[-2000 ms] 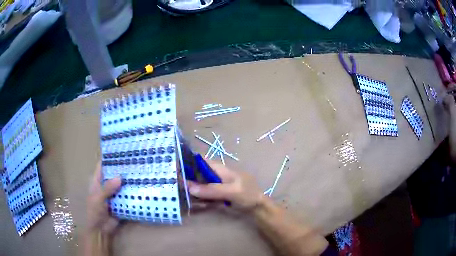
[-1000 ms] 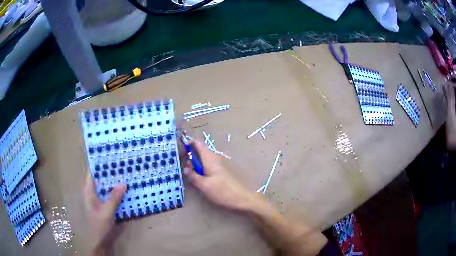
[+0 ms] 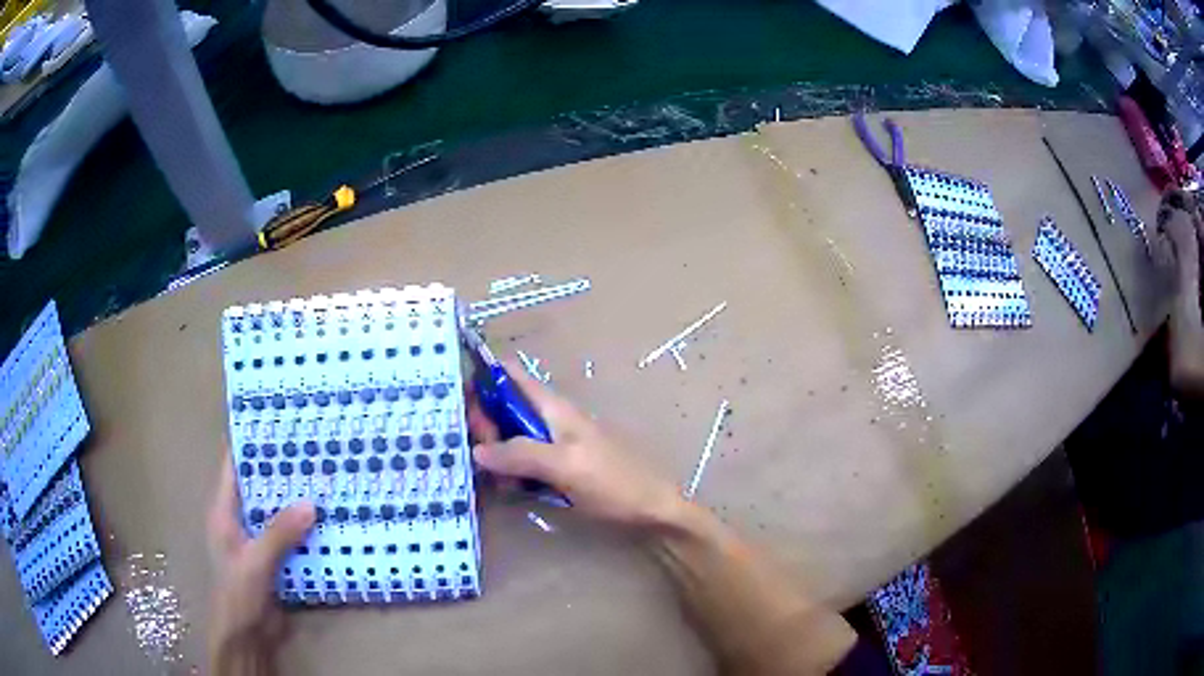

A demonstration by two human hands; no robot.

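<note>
A white-blue PCB panel with rows of dark dots faces me at the centre left. My left hand grips its lower left edge, thumb on the front face. My right hand holds blue-handled cutters; their jaws are at the panel's upper right edge. Whether the jaws are closed on the edge I cannot tell. Thin white waste strips lie right of the panel, partly hidden behind it and my right hand.
Stacked panels lie at the left. A yellow-and-black screwdriver lies by the metal post. Purple-handled pliers touch a panel at the right. Another person's hand is at the far right. Scrap specks dot the table.
The panel has straightened and sits slightly lower in view. The cutters have moved up along its right edge, to near the upper corner. Both hands keep their holds.
</note>
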